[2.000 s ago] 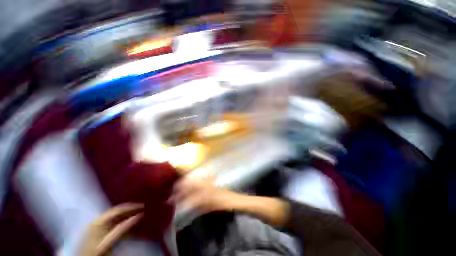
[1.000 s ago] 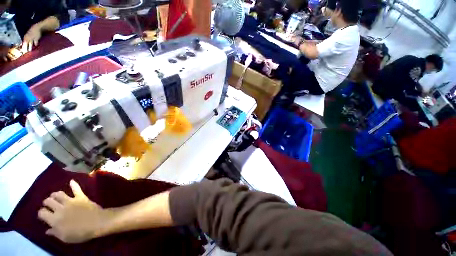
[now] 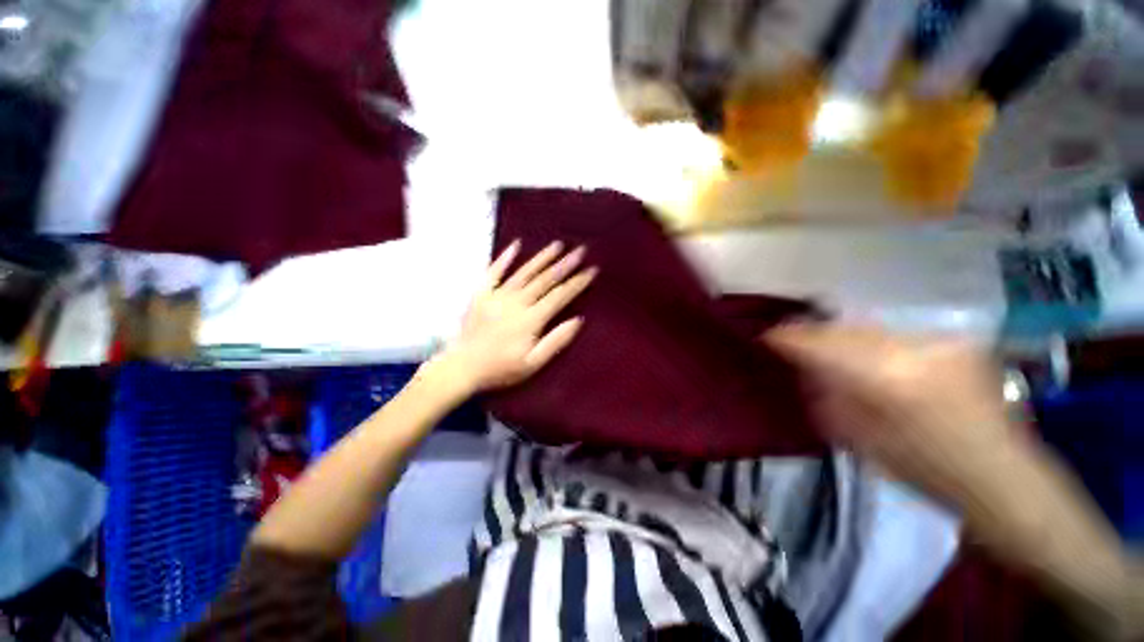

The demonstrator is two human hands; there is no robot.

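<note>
A maroon fabric piece (image 3: 640, 339) lies over the front edge of the white table and partly over my striped lap. My left hand (image 3: 517, 320) rests flat on its left part, fingers spread. My right hand (image 3: 878, 376) is blurred and holds the fabric's right end. The sewing machine (image 3: 690, 57) stands behind at the upper right, blurred, with two yellow-orange tufts (image 3: 931, 144) hanging on it. The needle area is too blurred to make out.
More maroon fabric (image 3: 282, 151) lies at the left of the white table (image 3: 333, 307), with a white piece beside it. Blue baskets (image 3: 176, 502) stand below the table at left. A teal panel (image 3: 1051, 291) is at right.
The view has swung down and left from the machine and workshop. My left hand now shows on the maroon fabric, and my right hand is at the fabric's right end.
</note>
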